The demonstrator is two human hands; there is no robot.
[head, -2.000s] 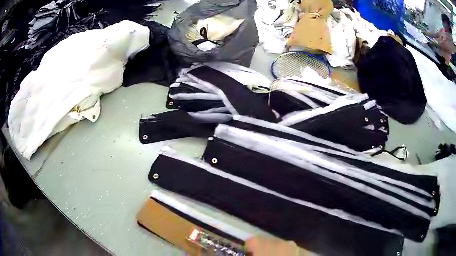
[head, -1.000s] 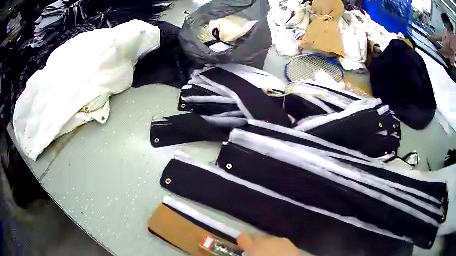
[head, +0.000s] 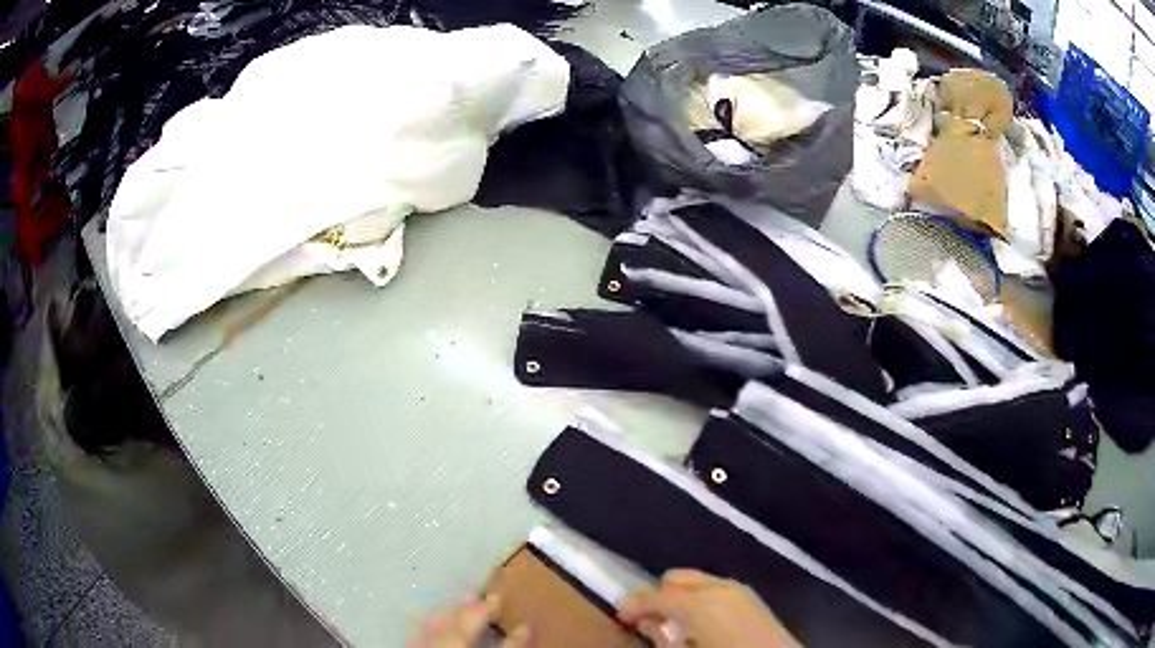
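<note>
A brown cardboard template point(head: 557, 605) lies at the near table edge, with a black strip with a pale border point(head: 576, 566) along its far side. My left hand point(head: 466, 625) is blurred and cut off by the bottom edge, its fingertips at the cardboard's left side; its grip is unclear. My right hand point(head: 716, 613) is over the strip and cardboard, thumb and fingers pinched around a small white piece, possibly chalk. Behind lie a black strip with a brass eyelet point(head: 608, 500) and a pile of similar strips point(head: 811, 494).
Crossed strip bundles point(head: 811, 298) lie behind the pile. A white garment point(head: 317, 152) is at left, a grey plastic bag point(head: 811, 158) at the back. A racket point(head: 935, 253), a brown bundle point(head: 965, 171), black cloth point(head: 1108, 329) and a blue crate point(head: 1099, 120) are at right.
The view has turned left, so the table things sit further right. My left hand has come into view at the cardboard. The label on the cardboard no longer shows.
</note>
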